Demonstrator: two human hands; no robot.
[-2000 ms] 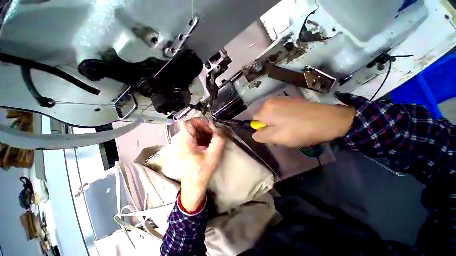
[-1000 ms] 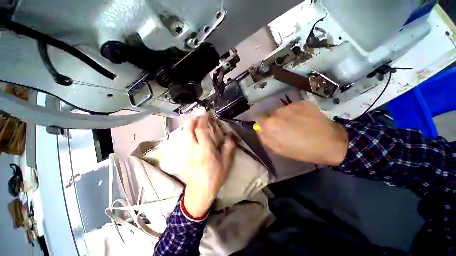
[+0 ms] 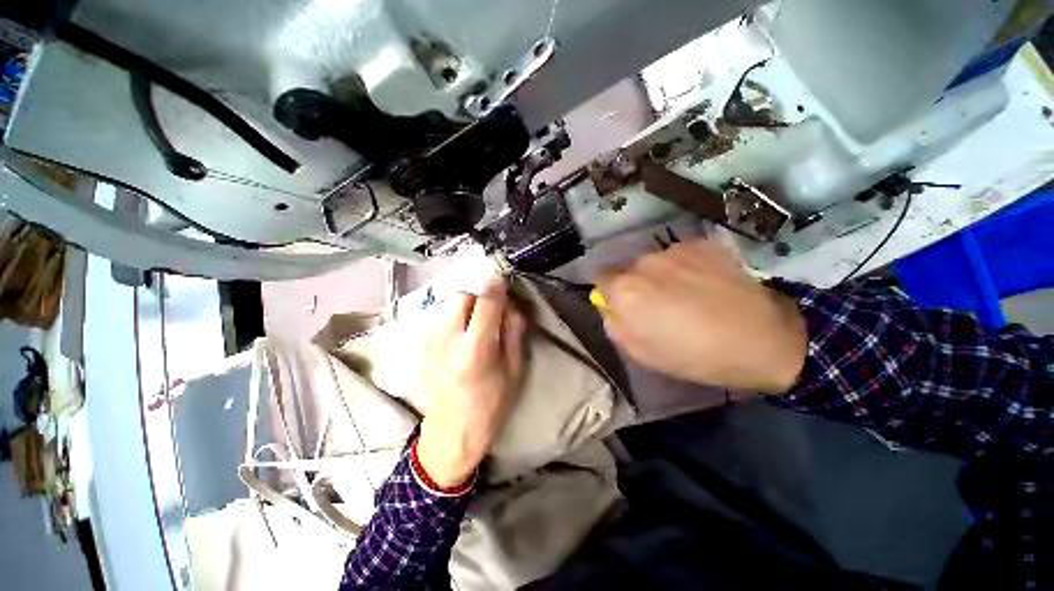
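Note:
A cream tote bag (image 3: 555,398) lies below the sewing machine's needle area (image 3: 491,231), its top edge close to the presser foot. My left hand (image 3: 472,369) lies on the bag with bent fingers, pressing or holding its surface near the edge. My right hand (image 3: 699,318) is closed around a tool with a yellow handle (image 3: 598,298). The tool's dark jaws point left to the bag's edge near the needle area; their exact contact is too small to tell. The bag's thin handles (image 3: 260,433) loop out at the left.
The grey-white machine head (image 3: 335,58) hangs just above my hands. A brown metal bracket (image 3: 693,196) sits on the machine bed. A blue bin (image 3: 982,260) stands at the right. More cream bag material (image 3: 537,520) hangs toward my lap.
The view has shifted slightly. My left hand has flattened from a pinched pose onto the bag. My right hand still holds the yellow-handled tool near the bag's edge.

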